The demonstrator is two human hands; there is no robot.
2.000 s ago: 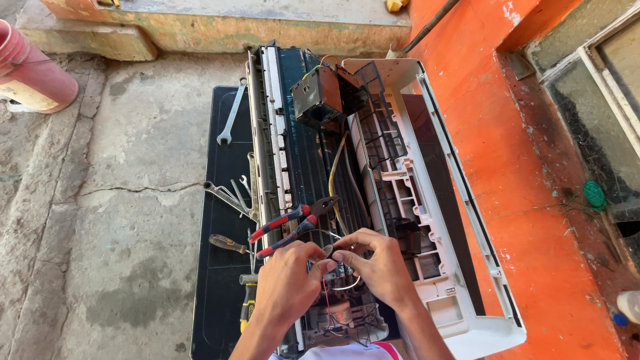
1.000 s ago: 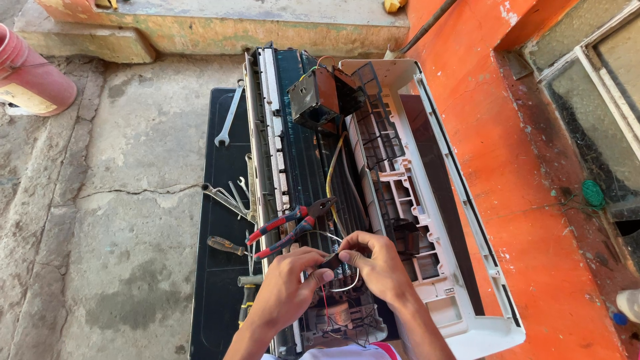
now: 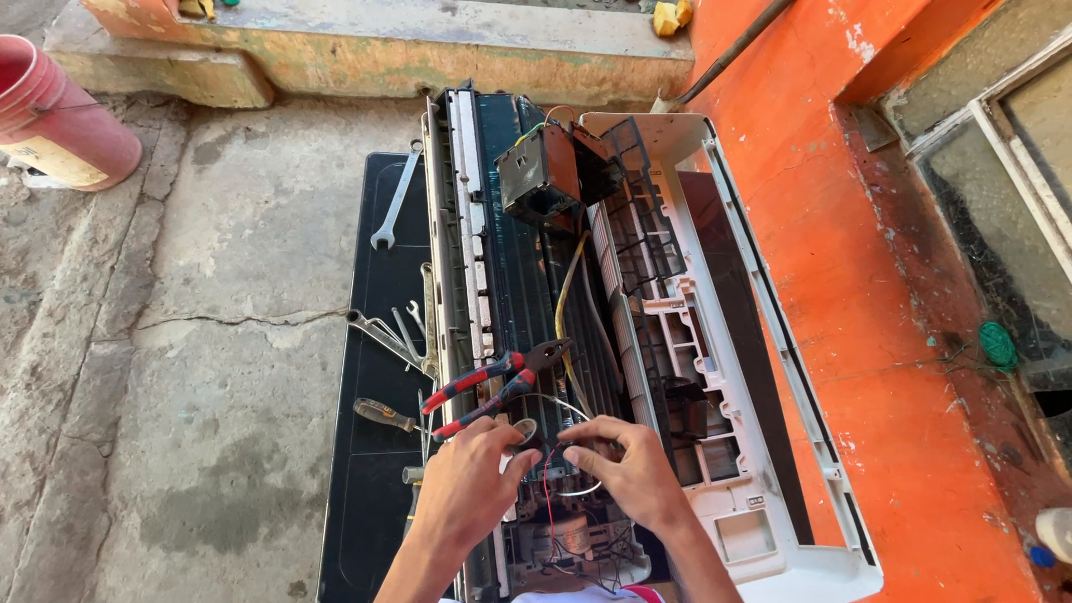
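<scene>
My left hand (image 3: 477, 477) holds a small round dark roll (image 3: 526, 428), which looks like electrical tape. Close on its right, my right hand (image 3: 624, 465) pinches thin wires or a tape end between thumb and fingertips; which one is unclear. A red wire (image 3: 548, 486) hangs down between the hands, and a white wire (image 3: 584, 492) curves below my right fingers. Both hands are over the opened indoor unit of a split air conditioner (image 3: 515, 285). Combination pliers with red and dark blue handles (image 3: 477, 381) lie on it, jaws apart, just beyond my left hand.
A white plastic housing (image 3: 804, 402) lies along the right, by an orange wall (image 3: 846, 293). A black box part (image 3: 540, 176) sits on the unit's far end. On the black panel (image 3: 377, 502) at left are a wrench (image 3: 398, 197), several other tools and a screwdriver (image 3: 383, 414). A pink bucket (image 3: 75, 109) stands far left.
My hands were close together with fingertips nearly touching; now they are a little apart, and the round roll shows in my left hand. The pliers have stayed in place.
</scene>
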